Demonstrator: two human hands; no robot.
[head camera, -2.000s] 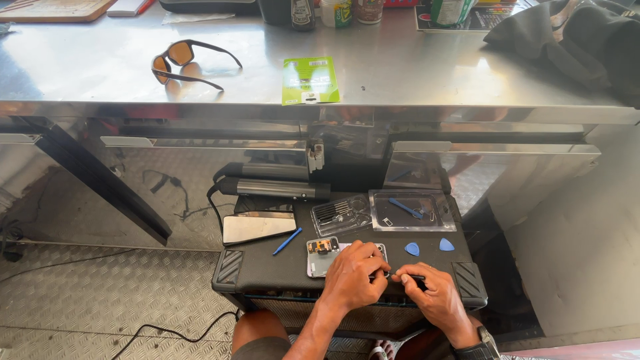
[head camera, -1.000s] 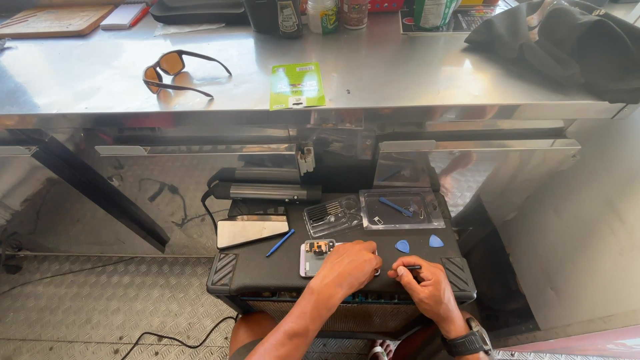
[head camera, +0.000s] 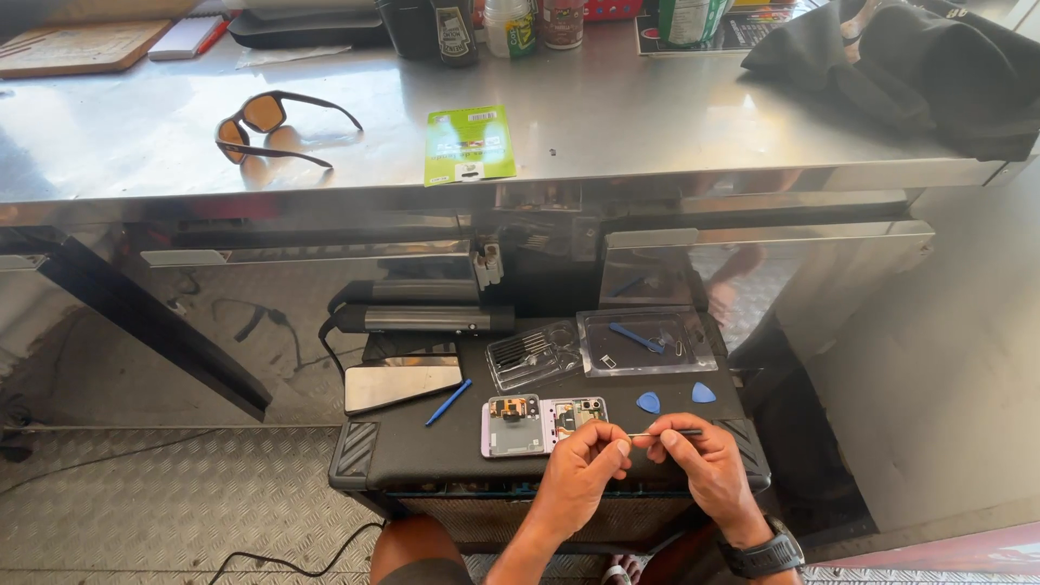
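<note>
My right hand (head camera: 703, 459) holds the black handle of a small screwdriver (head camera: 686, 433), its thin shaft pointing left. At the shaft's tip are the pinched fingers of my left hand (head camera: 589, 467); whether they grip the tip or something tiny cannot be told. Just beyond my left hand lies an opened lilac phone (head camera: 544, 426) with its inner parts bare, partly covered by my fingers. Two blue opening picks (head camera: 648, 402) lie behind my right hand. A blue pry tool (head camera: 448, 403) rests left of the phone. A clear tray of screwdriver bits (head camera: 532, 353) sits behind it.
All this rests on a black speaker-like case (head camera: 422, 463). A clear plastic tray (head camera: 691, 357), a glossy dark-edged slab (head camera: 402, 382) and a hair straightener-like device (head camera: 422, 319) lie toward its back. Above runs a steel counter (head camera: 609, 122) with sunglasses (head camera: 264, 114) and a green card package (head camera: 470, 146).
My left hand has come off the phone toward my right hand, and its fingers are now at the screwdriver's tip. More of the phone shows.
</note>
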